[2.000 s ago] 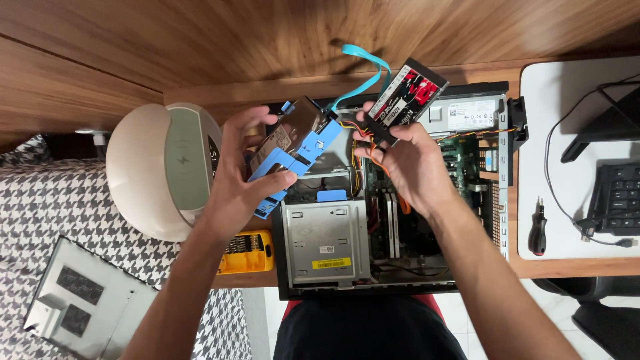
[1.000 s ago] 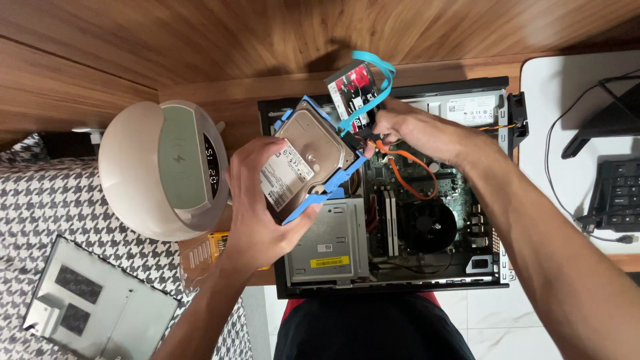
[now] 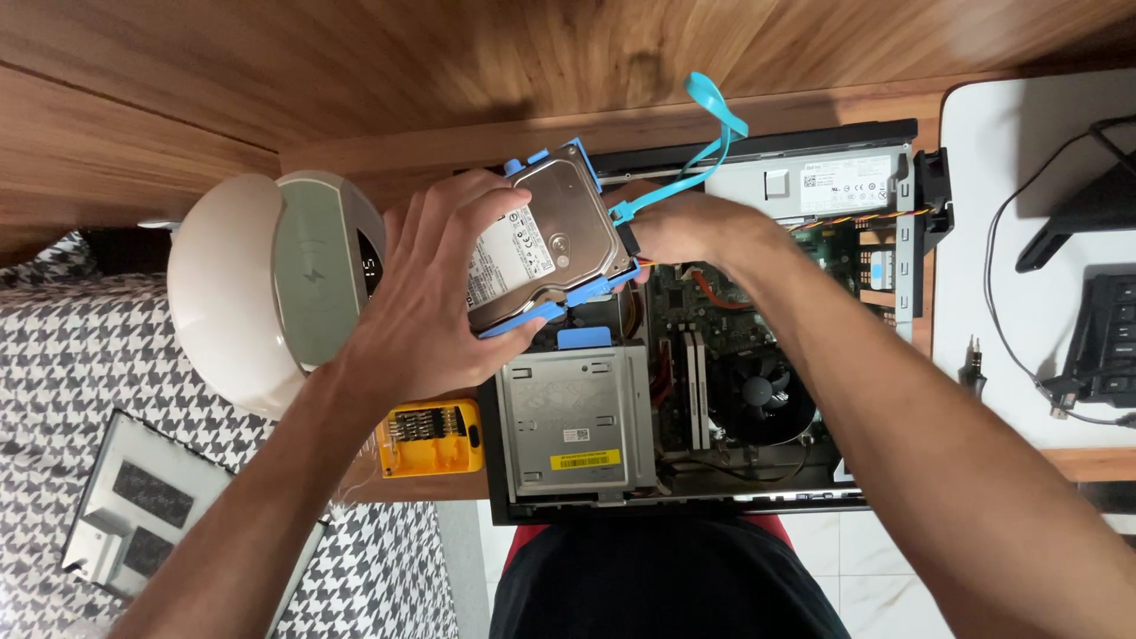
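Observation:
My left hand (image 3: 444,275) grips a hard disk drive (image 3: 568,222) in a blue plastic bracket (image 3: 595,291), its labelled face toward me. A cyan SATA cable (image 3: 701,169) with a black power connector (image 3: 628,240) meets the drive's right end. Behind that end is my right hand (image 3: 679,235), its fingers mostly hidden, so what they hold cannot be seen. Both hands are over an opened desktop computer case (image 3: 524,510), which shows a metal drive cage (image 3: 577,417), memory modules (image 3: 697,390), a cooling fan (image 3: 763,390) and a power supply (image 3: 812,182).
A yellow screwdriver bit case (image 3: 435,457) and a round white lamp with a green charging pad (image 3: 315,266) stand left. A metal side panel (image 3: 133,506) lies on houndstooth cloth (image 3: 53,373). Right are a screwdriver (image 3: 974,368), a cable (image 3: 998,311) and a keyboard (image 3: 1114,337) on a white surface.
The solid-state drive with the red and black label, visible beside my right hand earlier, is out of sight. The hard drive has turned from its bracket side to its labelled face.

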